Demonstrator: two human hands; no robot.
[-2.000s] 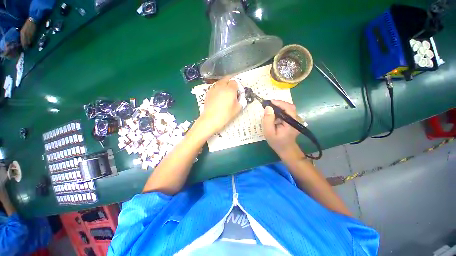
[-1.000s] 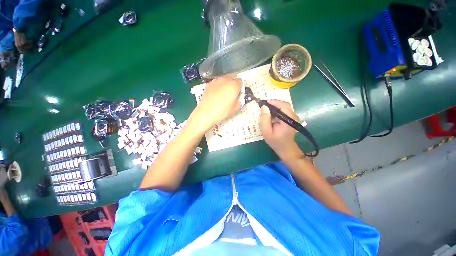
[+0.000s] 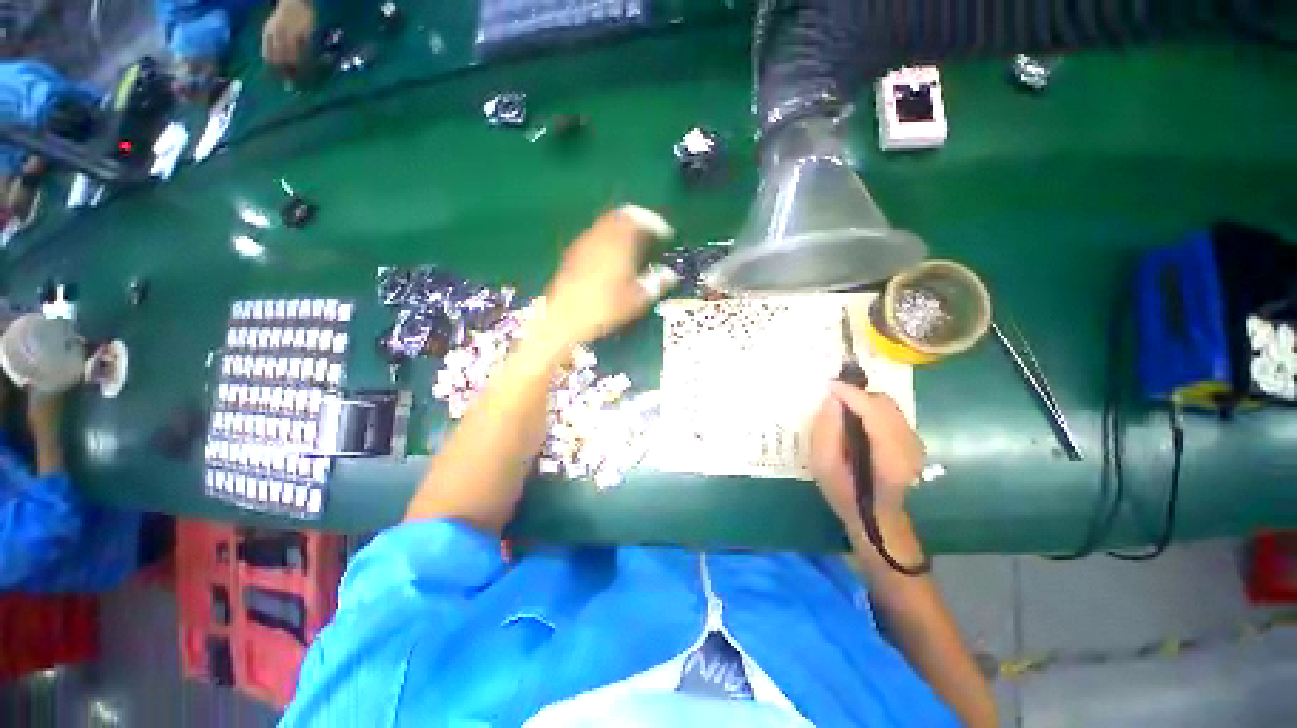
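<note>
My right hand (image 3: 871,444) holds the black soldering iron (image 3: 854,413) over the right part of the cream paper sheet (image 3: 711,405), its tip pointing away from me. My left hand (image 3: 612,270) is off the sheet, above the green surface beyond the heap of small white parts (image 3: 590,420). Its fingers are apart, with white covers on the fingertips, and I see nothing in it. Dark wired assemblies (image 3: 427,306) lie beside the heap. Another dark assembly (image 3: 697,151) with a white spot lies beyond my left hand.
A clear fume cone (image 3: 818,228) stands behind the sheet. The yellow tip cleaner pot (image 3: 932,313) and tweezers (image 3: 1038,391) are right of it. A blue and black station (image 3: 1202,320) is far right. A parts tray (image 3: 278,405) lies left. A white device (image 3: 912,108) is at the back.
The view has shifted, showing more of the bench's far side. My left hand has left the work at the iron tip and opened. The iron has turned to point forward. The white device has come into view.
</note>
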